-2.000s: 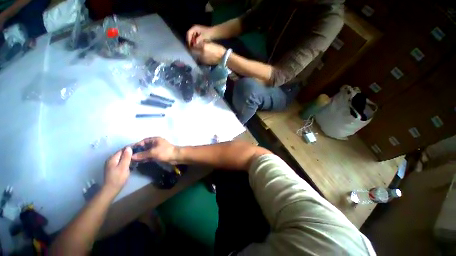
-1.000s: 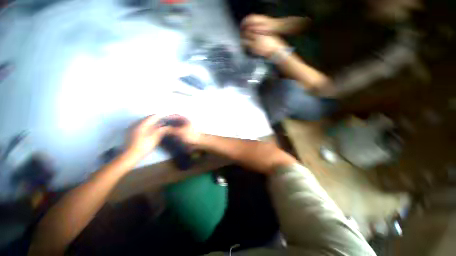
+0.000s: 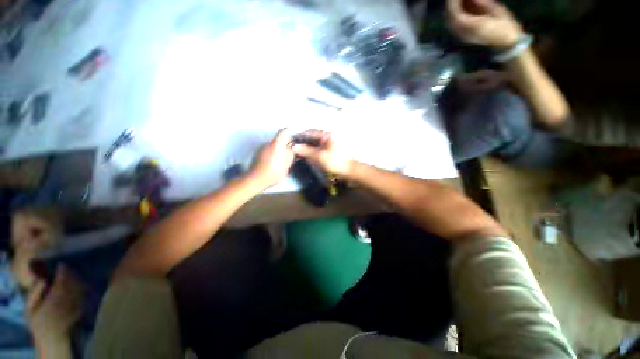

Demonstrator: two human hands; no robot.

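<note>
My left hand (image 3: 272, 158) and my right hand (image 3: 328, 152) meet over the near table edge. Between their fingertips is a small black part (image 3: 306, 139), blurred, so its exact shape cannot be told. Both hands seem to grip it. A black cable bundle (image 3: 309, 181) with yellow ends (image 3: 334, 188) lies or hangs at the table edge, just below my hands; whether a finger holds it too cannot be told. Several black rods (image 3: 340, 85) lie on the white table beyond my right hand.
White table (image 3: 210, 91) with a wooden front edge (image 3: 260, 210). Bagged black parts (image 3: 379, 56) lie far right, a bagged cable set (image 3: 149, 184) at left. Another person's hand (image 3: 489, 24) is at upper right; other hands (image 3: 52, 301) are at lower left. A low wooden surface (image 3: 526, 259) stands at right.
The view has swung left, so the table and my hands appear further right and a person's hands show at lower left. My hands stay together at the black part.
</note>
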